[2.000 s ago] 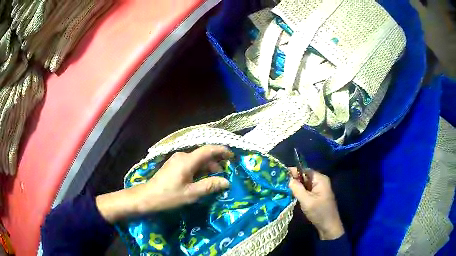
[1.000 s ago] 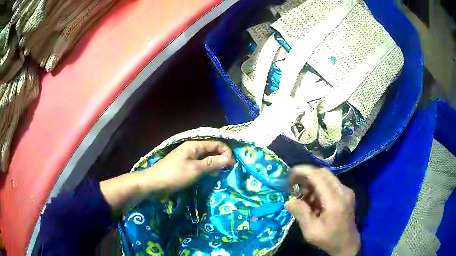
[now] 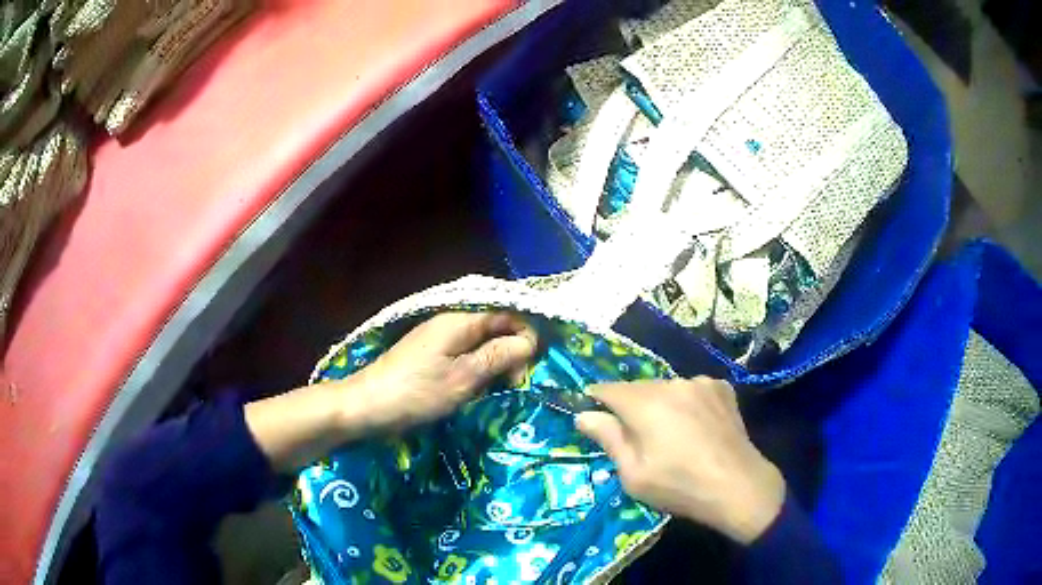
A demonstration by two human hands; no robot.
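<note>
The cream woven tote bag (image 3: 480,294) lies open in front of me, its mouth facing up. Its shiny blue lining (image 3: 520,440) has yellow-green and white flowers and swirls. My left hand (image 3: 440,366) is inside the mouth near the far rim, thumb and fingers closed on a fold of lining. My right hand (image 3: 674,440) is over the right side of the mouth, holding thread snips (image 3: 562,405); only their thin dark tip shows, pointing left toward my left hand. The handle end is hidden in my fingers.
A blue bin (image 3: 851,360) at the upper right holds cream bags (image 3: 800,137) with blue lining. Another blue bin (image 3: 903,423) with a woven bag (image 3: 966,457) is at the right edge. A red table (image 3: 217,183) with a pale edge bears brown-beige hanks (image 3: 143,57) at the left.
My right hand has moved left from the bag's right rim to over the lining, with the snips now pointing left. My left hand has closed on the lining since the earliest frame.
</note>
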